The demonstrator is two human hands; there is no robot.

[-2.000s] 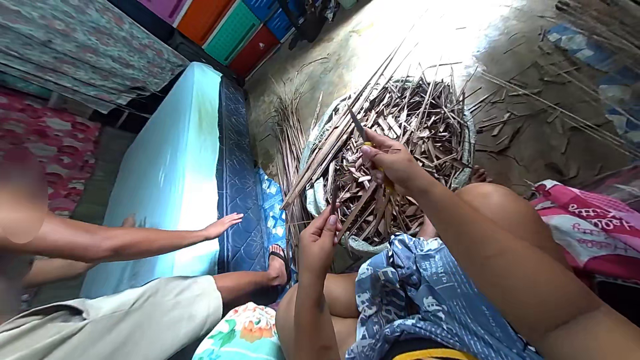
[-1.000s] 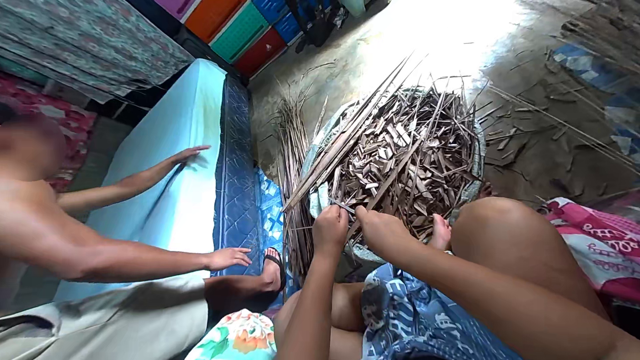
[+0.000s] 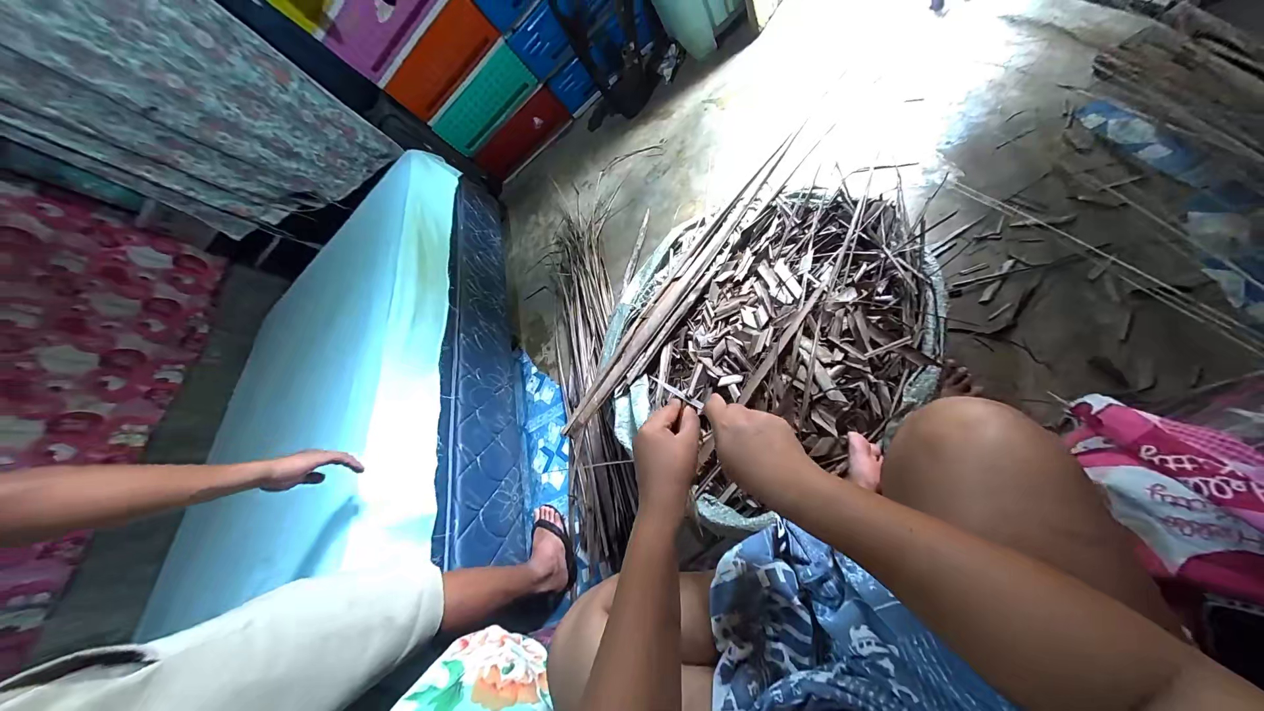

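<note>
My left hand (image 3: 669,446) and my right hand (image 3: 752,442) are close together over the near edge of a woven sack (image 3: 733,515) full of cut dried palm leaf pieces (image 3: 780,306). Both pinch a thin strip (image 3: 681,395) between thumb and fingers; its kind is hard to make out. A small blade tip may show between the hands, but I cannot tell. Long dried palm leaves (image 3: 681,296) lie across the sack's left side, and a bundle of them (image 3: 597,434) lies on the floor beside it.
Another person's hand (image 3: 311,469) is over a light blue mattress (image 3: 326,375) at the left, with a sandalled foot (image 3: 551,553) near the leaf bundle. Leaf scraps (image 3: 1007,286) litter the floor at right. A pink and white bag (image 3: 1175,484) lies by my knee. Coloured drawers (image 3: 484,99) stand behind.
Two seconds ago my right hand held a knife raised over the sack; it has come down beside my left hand. The other person's hands have moved over the mattress.
</note>
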